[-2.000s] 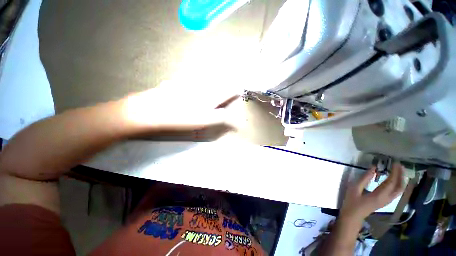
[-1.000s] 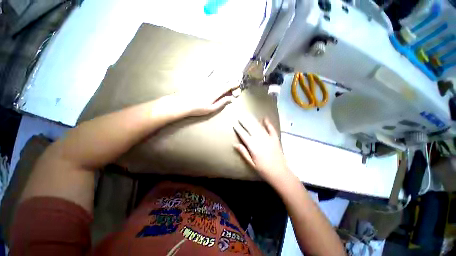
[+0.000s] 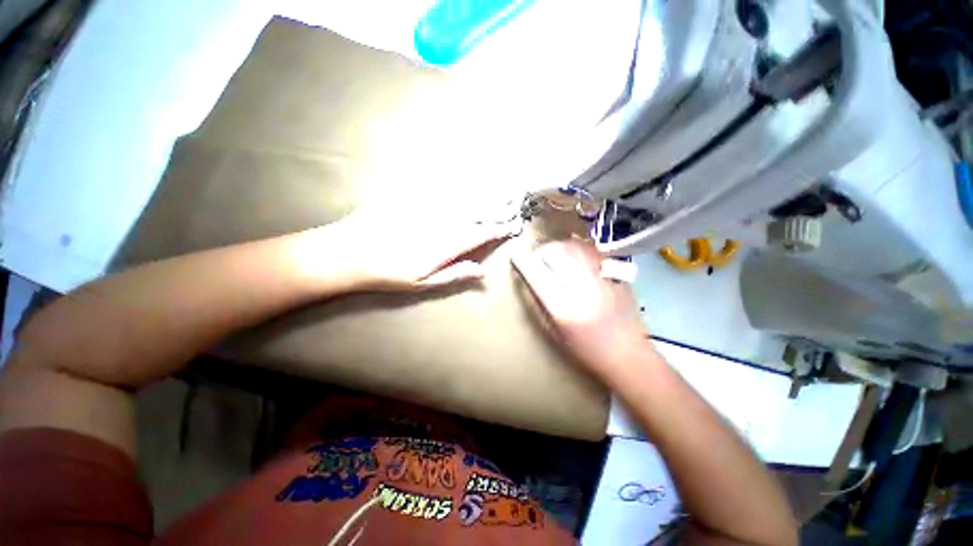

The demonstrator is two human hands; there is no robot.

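Note:
A large brown-olive fabric panel (image 3: 427, 352) lies under the white sewing machine head (image 3: 726, 117) and hangs over the table's front edge. My left hand (image 3: 427, 245) lies on the panel left of the presser foot (image 3: 530, 209); strong glare washes it out and whether it grips the cloth cannot be told. My right hand (image 3: 576, 293) is on the panel just in front of and right of the foot, fingers close together near the needle area. Its fingertips are blurred, so its hold on the cloth is unclear.
Yellow-orange scissors handles (image 3: 699, 253) lie on the table behind the machine's needle end. A turquoise rounded plastic piece (image 3: 453, 30) is above the glare. The white table (image 3: 64, 192) extends left. A white board (image 3: 629, 491) is below the table edge at the right.
My right hand came from the machine's right side onto the panel, then moved up closer to the presser foot. The panel now hangs further over the front edge. The view has moved closer.

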